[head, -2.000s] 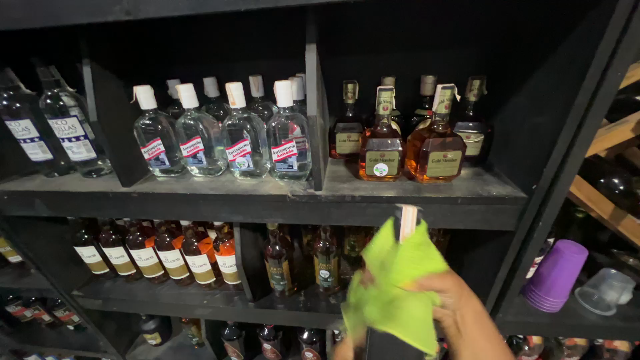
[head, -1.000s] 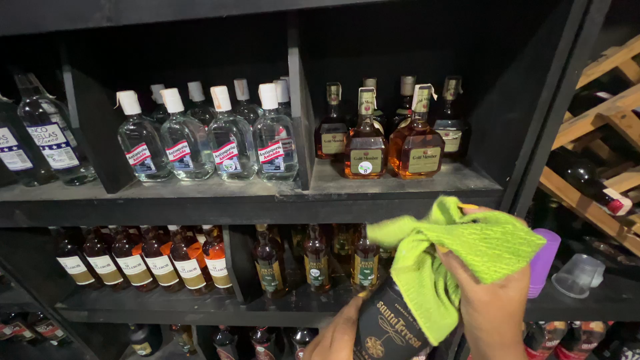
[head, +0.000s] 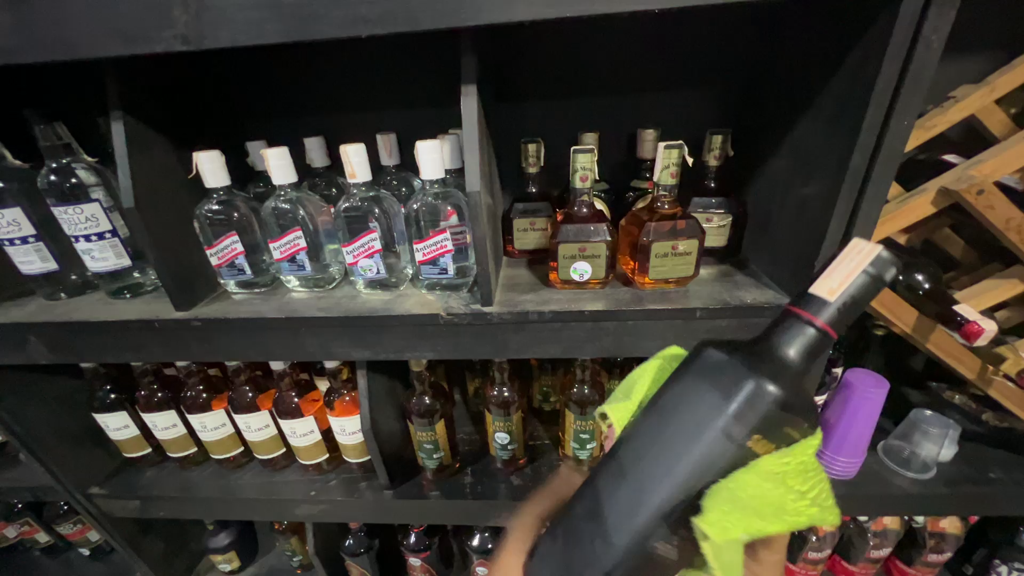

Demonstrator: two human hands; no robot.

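Observation:
A dark glass liquor bottle [head: 680, 432] with a red ring at its neck and a pale paper strip over its cap leans up to the right in front of the shelves. My left hand [head: 548, 512], blurred, is at the bottle's lower left side. A lime-green cloth [head: 768, 496] lies around the bottle's right side, and another part of it shows behind the bottle. My right hand [head: 766, 556] holds the cloth against the bottle at the bottom edge; its fingers are mostly hidden.
Clear bottles [head: 296, 232] and amber bottles [head: 662, 240] stand in the black upper shelf [head: 384, 336]. White-labelled bottles [head: 304, 424] stand below. Stacked purple cups [head: 854, 424] and clear plastic cups [head: 916, 444] are at right, beneath a wooden bottle rack [head: 960, 188].
The bottle, upright and cloth-covered at the top one second ago, now tilts right with its neck and cap uncovered. The cloth has moved down to its body.

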